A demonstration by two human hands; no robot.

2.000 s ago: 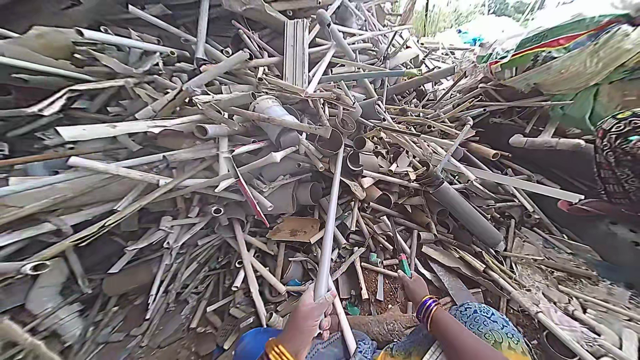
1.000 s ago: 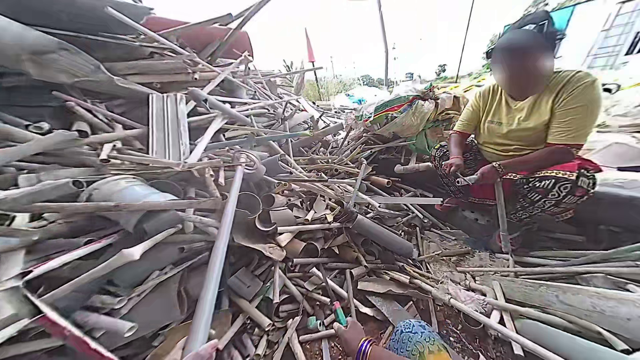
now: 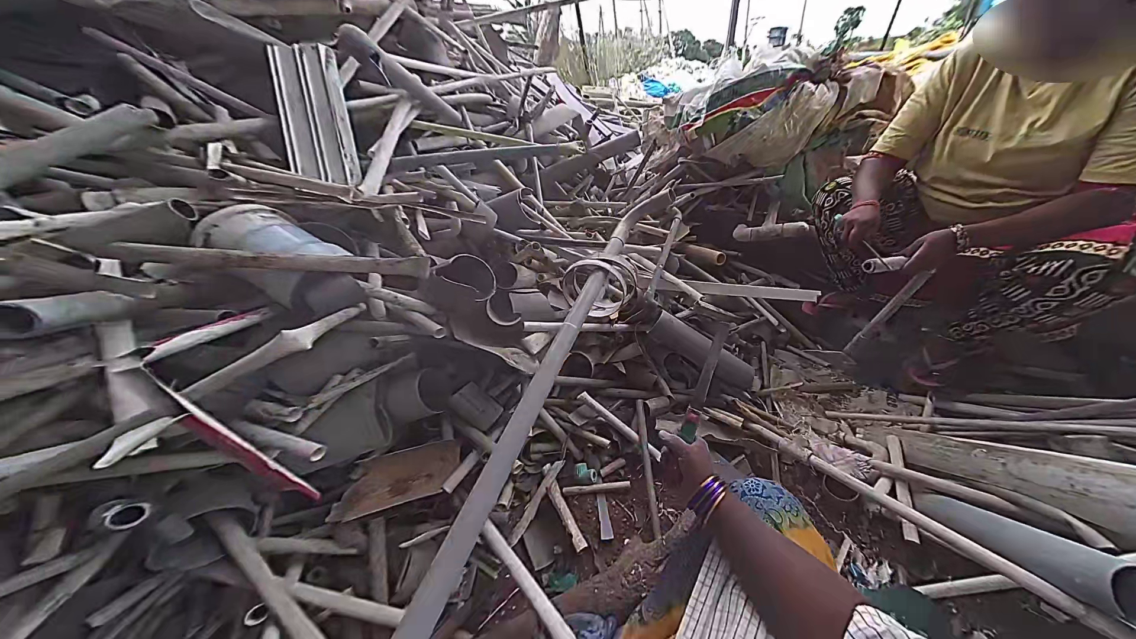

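My right hand, with purple and gold bangles at the wrist, grips the green handle of a blade tool; its dark blade points up. My left hand is out of view. A long grey plastic pipe slants from the bottom edge up to the middle of the pile, with a ring-shaped pipe piece around or against its upper part; which of the two cannot be told. The hold on its lower end is not shown.
Heaped scrap pipes fill the left and middle. A co-worker sits at the right, holding a short pipe piece. Filled sacks lie behind. A wide grey pipe lies at the lower right.
The long pipe's far end has swung right, and its lower end now runs out of view. My left hand, seen on the pipe earlier, is out of frame. The view has shifted.
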